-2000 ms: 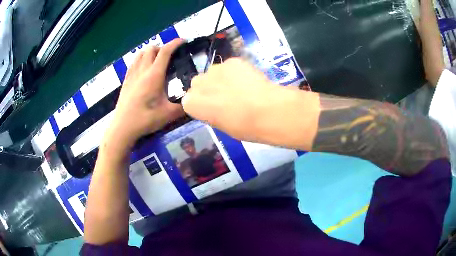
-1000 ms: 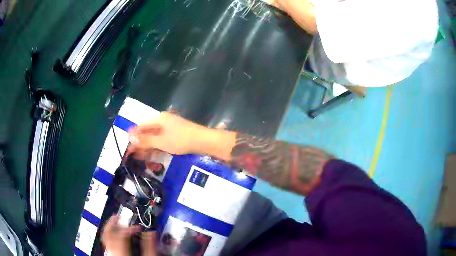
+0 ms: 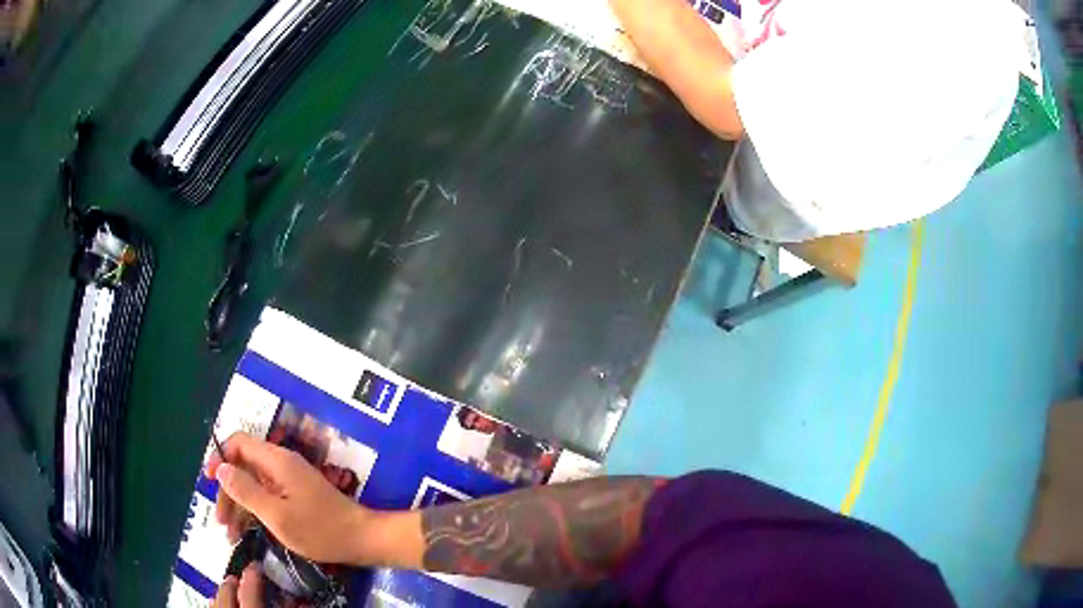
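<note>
The black housing (image 3: 249,553) lies on the printed work mat (image 3: 418,430) at the lower left, mostly hidden by my hands and cut off by the bottom edge. Dark and pale wires (image 3: 299,575) show at its right side. My right hand (image 3: 297,505) is just above the housing's upper end, fingers bent and thumb near the fingertips. A thin dark item (image 3: 217,447) sticks up at these fingertips; whether it is a tool or a lead is unclear. My left hand (image 3: 241,590) shows only as fingers on the housing at the bottom edge.
On the green surface at left lie two long ribbed black housings with pale strips (image 3: 93,392), (image 3: 232,89) and a black cord (image 3: 232,279). A worn dark bench top (image 3: 523,238) carries thin clear scraps. A person in white (image 3: 873,113) sits at the upper right, one arm on the bench.
The mat and my work now show lower in the picture, with more of the housing and my left hand cut off. My right hand has moved down, closer to the housing. The loose black cord shows lower.
</note>
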